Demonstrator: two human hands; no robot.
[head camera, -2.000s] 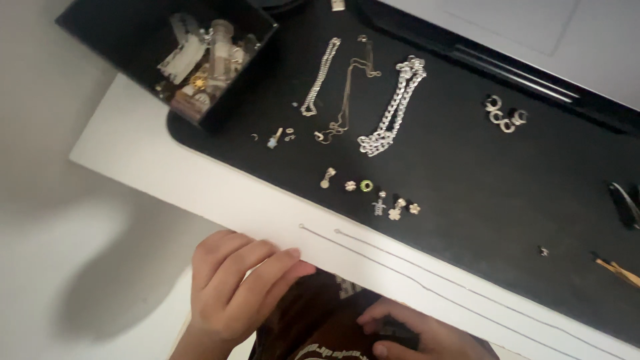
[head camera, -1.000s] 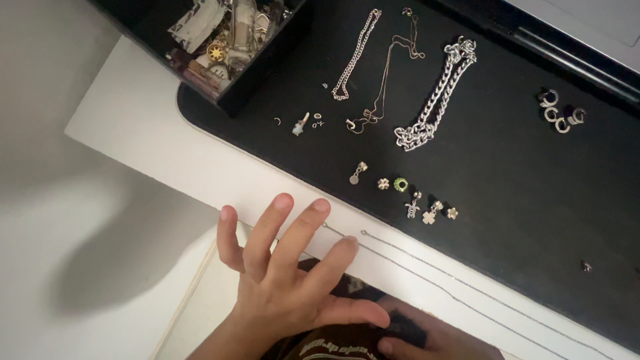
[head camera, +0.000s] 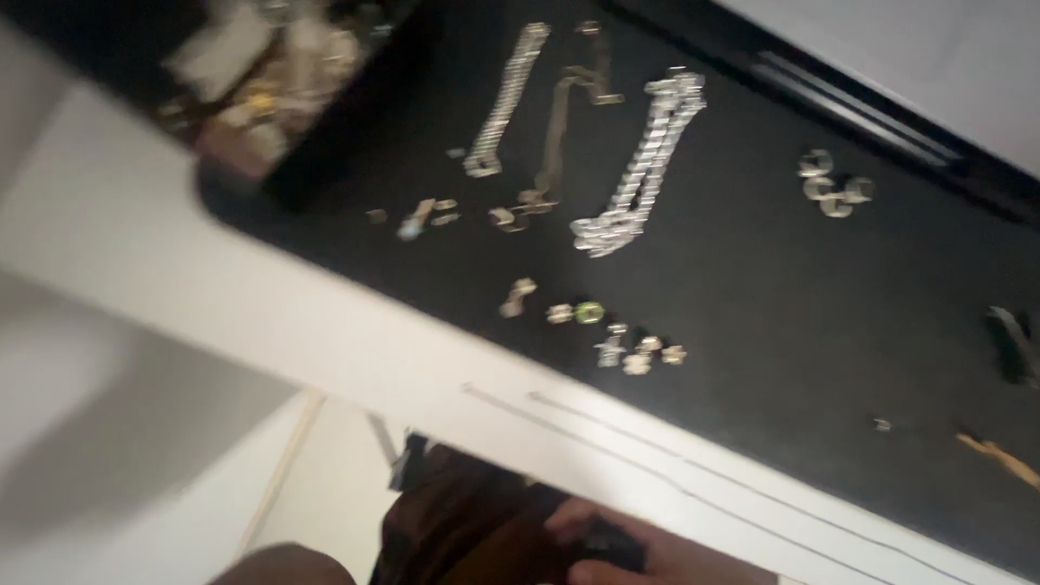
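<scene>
My right hand (head camera: 634, 544) is low in the view, below the white table edge and over dark clothing. Its fingers are blurred and partly cut off, beside a dark patch; whether it holds anything is unclear. My left hand cannot be made out; a rounded, blurred shape at the bottom left may be a knee. Two thin chains (head camera: 605, 431) (head camera: 569, 433) lie along the white edge. On the black mat are small charms (head camera: 638, 361), a green ring-shaped bead (head camera: 589, 313), a thick silver chain (head camera: 646, 162), a thin gold-toned chain (head camera: 556, 130) and a silver chain (head camera: 508, 101).
A black box (head camera: 325, 122) with assorted small items stands at the upper left. Several hoop-like rings (head camera: 835, 187) lie on the right of the black mat (head camera: 756, 325). Tweezer-like orange tips (head camera: 999, 459) and a dark tool (head camera: 1011, 345) are at the right edge.
My left hand, spread over the white edge a second ago, has gone from there. The chains and charms keep their arrangement. The view has shifted and is blurred.
</scene>
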